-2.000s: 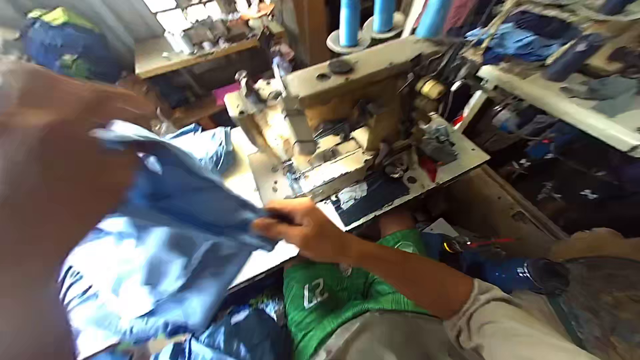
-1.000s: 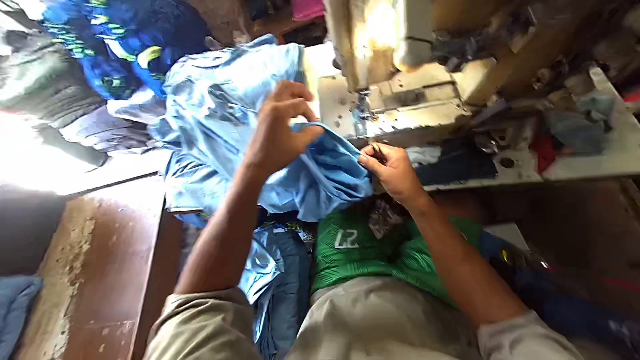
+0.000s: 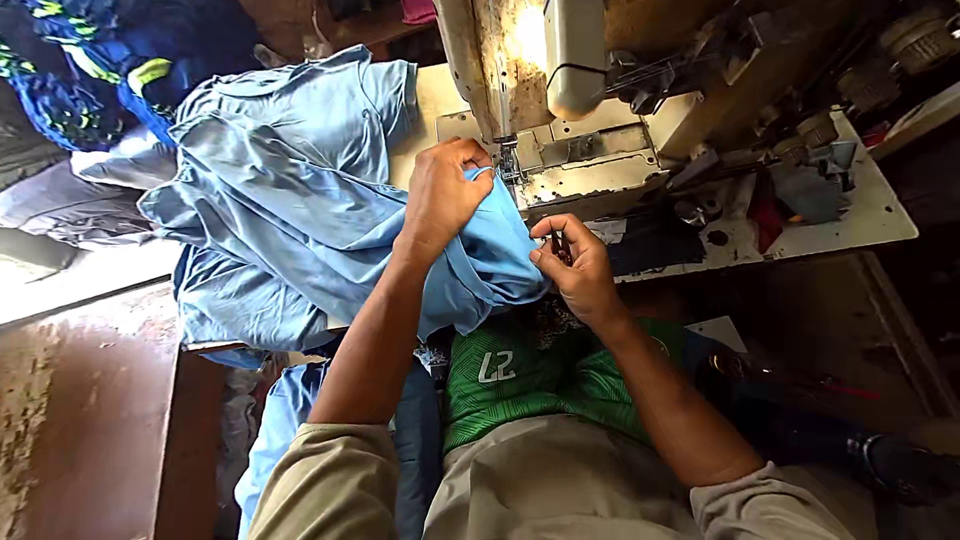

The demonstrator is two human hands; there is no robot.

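Observation:
Light blue knit fabric point(image 3: 300, 202) is spread over the left part of the sewing machine table and hangs over its front edge. My left hand point(image 3: 450, 187) pinches the fabric's edge just left of the machine's needle and presser foot point(image 3: 510, 161). At the fabric's right edge is my right hand point(image 3: 570, 262), with thumb and forefinger curled close to the cloth and a small dark metal tool, perhaps thread snips, in the palm. Whether those fingertips grip the cloth cannot be told. The industrial sewing machine point(image 3: 574, 67) has its lamp lit beside the needle bar.
Dark blue patterned cloth point(image 3: 150, 60) and grey cloth point(image 3: 67, 202) are heaped at the left. A worn wooden surface point(image 3: 97, 390) lies at lower left. Red and grey scraps point(image 3: 765, 210) rest on the table's right part. More blue cloth point(image 3: 285, 442) hangs below, beside green shorts point(image 3: 510, 375).
My left hand has come down onto the fabric's edge near the presser foot; a second ago it was raised with fingers apart. Two seconds ago the fabric was held up at the left.

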